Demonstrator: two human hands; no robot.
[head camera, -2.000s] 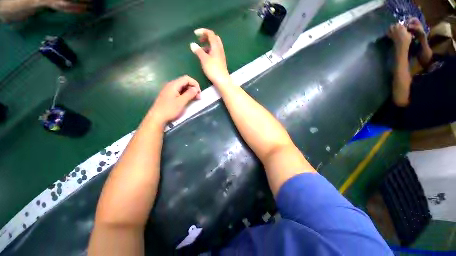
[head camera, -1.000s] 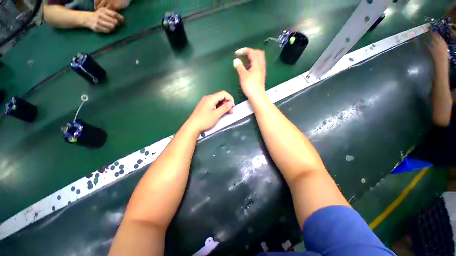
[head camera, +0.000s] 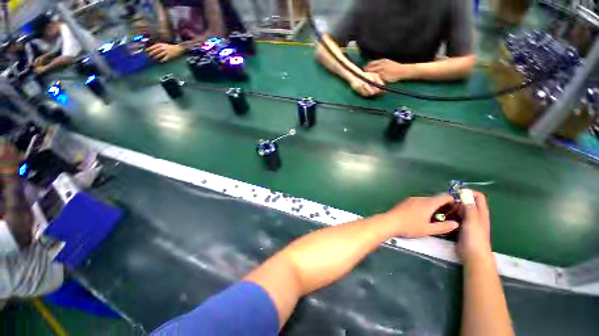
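A small black electronic unit (head camera: 455, 190), with a thin pale wire lead pointing right, is between my two hands above the white rail (head camera: 354, 220). My left hand (head camera: 417, 218) curls around its left side, thumb in front. My right hand (head camera: 475, 226) closes on its right side, a white cover (head camera: 467, 196) on a fingertip. The hands hide most of the unit's body. Another black unit (head camera: 269, 156) with a raised lead stands on the green conveyor belt (head camera: 368, 141), left of my hands.
More black units (head camera: 307, 113) stand along the belt's far side. Units with purple lights (head camera: 223, 56) are at back left. A person's hands (head camera: 371, 75) rest across the belt. A black cable (head camera: 433, 97) hangs across the view. A blue tray (head camera: 82, 226) and other people are at left.
The view has swung left and up. My hands, empty and apart before, are now together around a black unit. More of the line and the people across the belt show.
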